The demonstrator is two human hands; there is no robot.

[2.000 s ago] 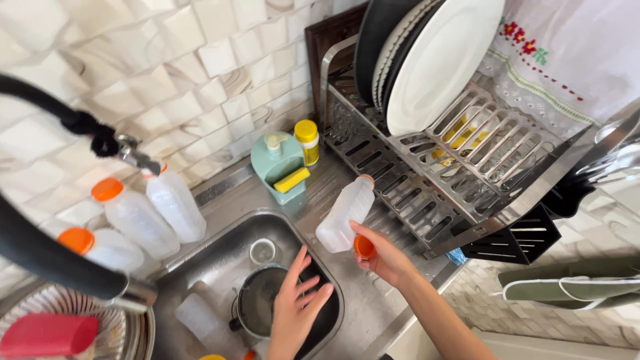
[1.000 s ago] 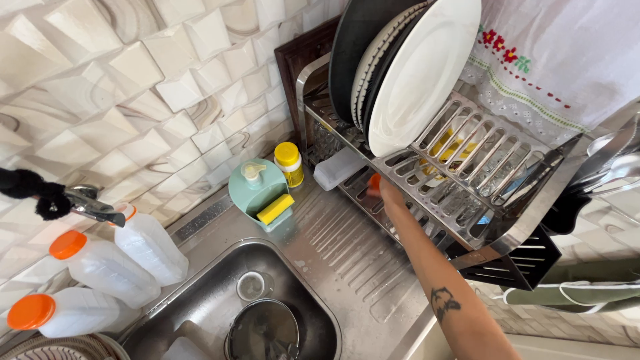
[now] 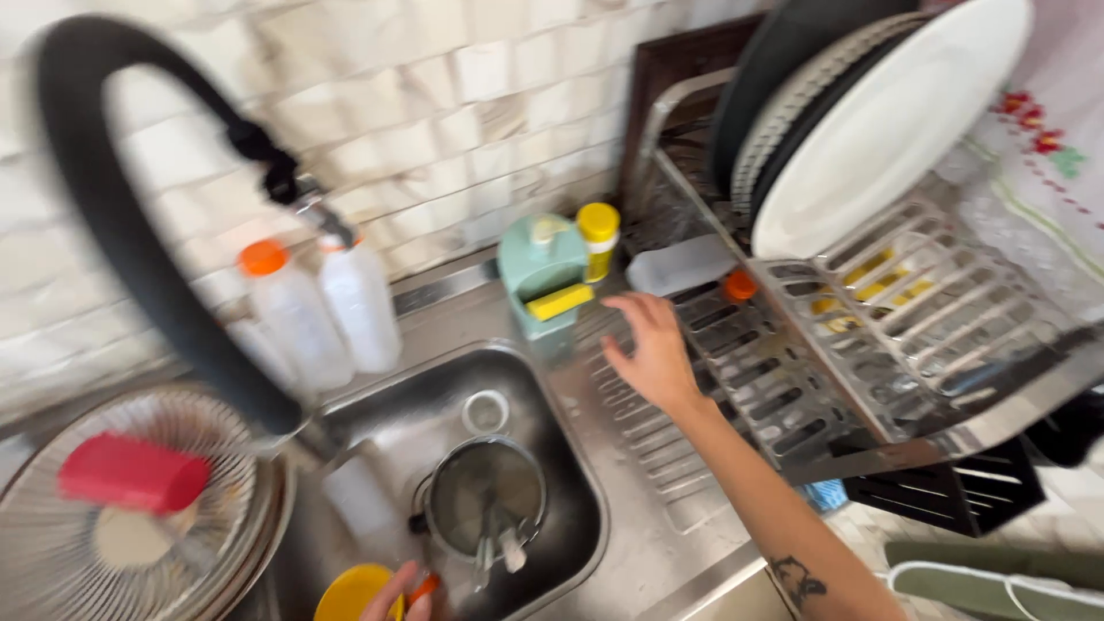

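Note:
My right hand (image 3: 651,354) is empty, its fingers apart, above the ribbed steel drainboard (image 3: 647,448), just right of the mint-green soap dispenser (image 3: 539,259) with its yellow sponge (image 3: 559,302). A translucent plastic bottle (image 3: 677,263) lies on the lower tier of the dish rack (image 3: 780,414), beside an orange cap (image 3: 739,285). At the bottom edge my left hand (image 3: 404,595) shows only some fingers, near an orange cap (image 3: 424,588) and a yellow cup (image 3: 358,593); whether it holds either is unclear. In the sink (image 3: 582,483) are a pot (image 3: 487,483) with cutlery and another translucent bottle (image 3: 362,500).
Orange-capped bottles (image 3: 302,319) stand behind the sink. A black faucet hose (image 3: 164,233) arches over the left side. Stacked glass plates (image 3: 78,552) with a red cup (image 3: 134,474) sit at left. A yellow-lidded container (image 3: 598,241) stands beside the rack, which holds upright plates (image 3: 888,129).
My right hand has let go of the bottle and cap at the rack and moved left over the drainboard. The left hand, out of view one second ago, shows at the bottom edge.

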